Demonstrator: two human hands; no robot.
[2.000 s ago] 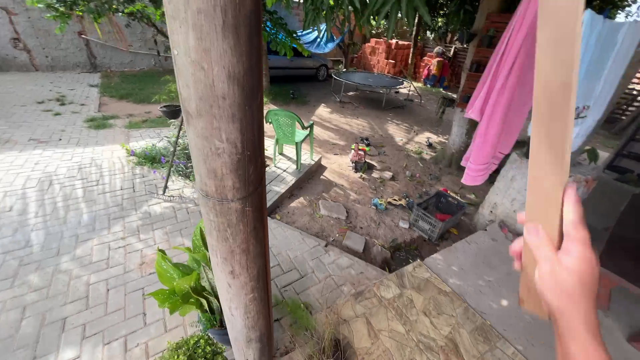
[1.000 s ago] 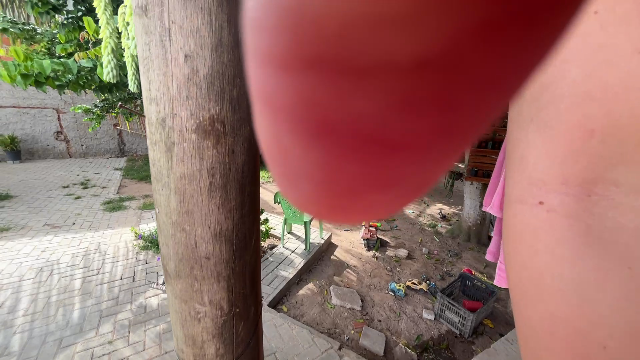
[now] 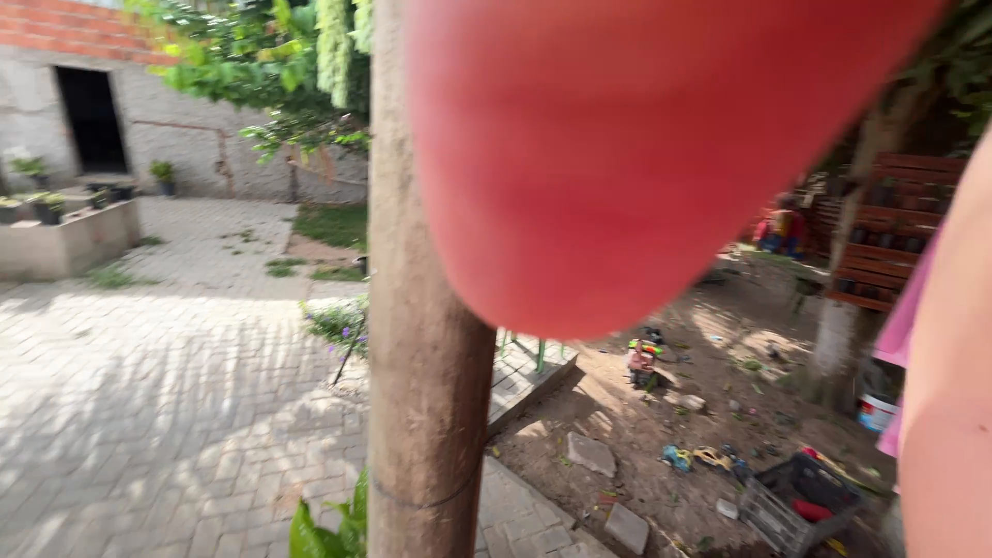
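A large, blurred red, rounded shape (image 3: 604,170), which looks like a finger of my right hand very close to the lens, covers the upper middle. A bare forearm (image 3: 949,387) runs up the right edge. What my right hand holds or touches cannot be seen. Beside the red shape stands a round wooden post (image 3: 426,387), partly covered by it, with a wire around its lower part. My left hand is out of sight.
Pale paving (image 3: 194,403) spreads to the left, near a low planter wall (image 3: 85,240). Right of the post, dirt ground holds stone slabs (image 3: 590,453), toys (image 3: 676,457) and a black plastic crate (image 3: 798,504). Green leaves (image 3: 325,535) rise at the post's foot. A person (image 3: 781,225) is farther back.
Two seconds ago my right hand held a wooden board at the right; the board is now out of view. The red shape and forearm have come in close to the lens. The view has turned left.
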